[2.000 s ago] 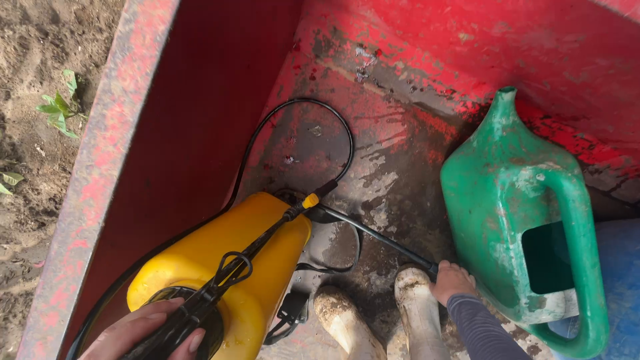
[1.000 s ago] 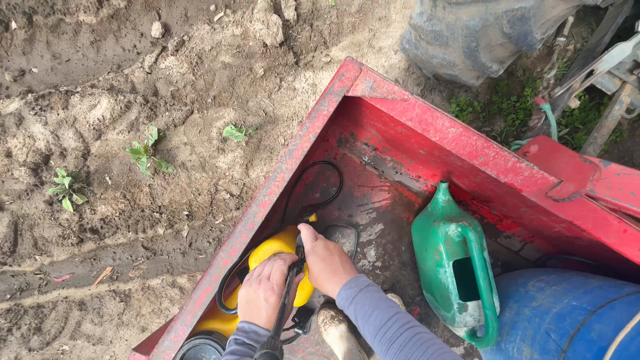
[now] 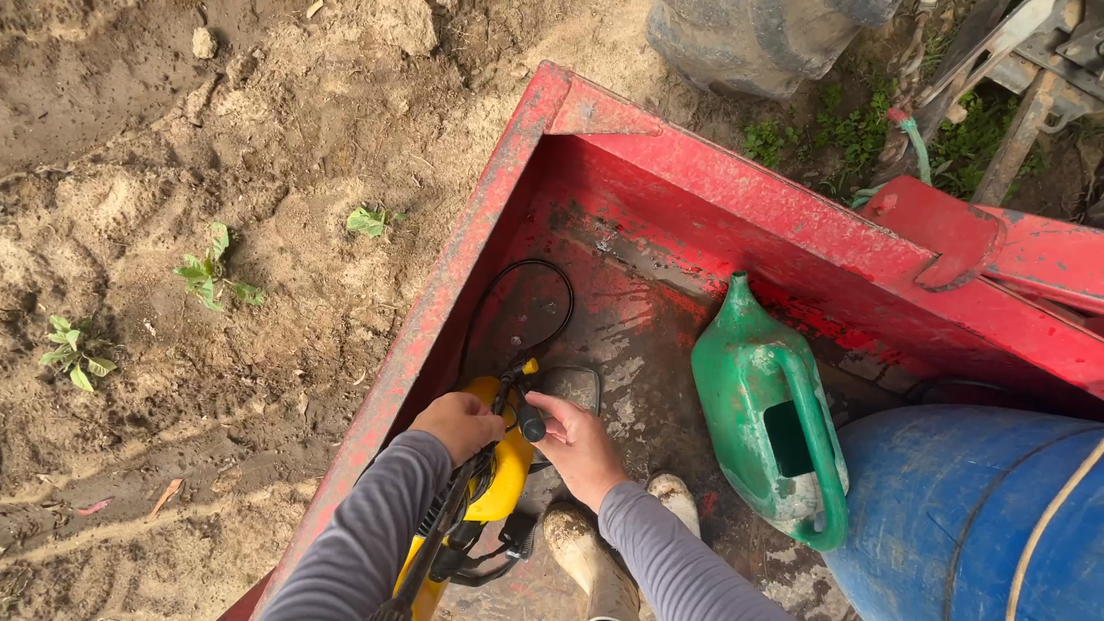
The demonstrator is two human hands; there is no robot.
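Observation:
A yellow sprayer tank (image 3: 511, 470) lies inside the red metal trailer's left side, partly hidden by my arms. My left hand (image 3: 460, 424) is closed around the black sprayer wand (image 3: 498, 405) over the tank. Its yellow fitting (image 3: 530, 366) shows just beyond my fingers. Right of it, my right hand (image 3: 580, 444) has thumb and fingers at a black cylindrical handle end (image 3: 531, 424); its grip is partly hidden. A black hose (image 3: 571, 297) loops over the trailer floor above both hands. Black straps and a buckle (image 3: 520, 533) lie below the right hand.
A green plastic watering can (image 3: 742, 405) stands right of my hands, beside a blue plastic barrel (image 3: 940, 492). The trailer's red rim (image 3: 414, 323) runs along the left. My muddy white boots (image 3: 573, 539) are on its floor. Outside are soil, small plants (image 3: 211, 272) and a large tire (image 3: 759, 43).
My right hand has moved off the rod near the boots, over to the sprayer beside my left hand. The view has shifted to show more ground outside the trailer.

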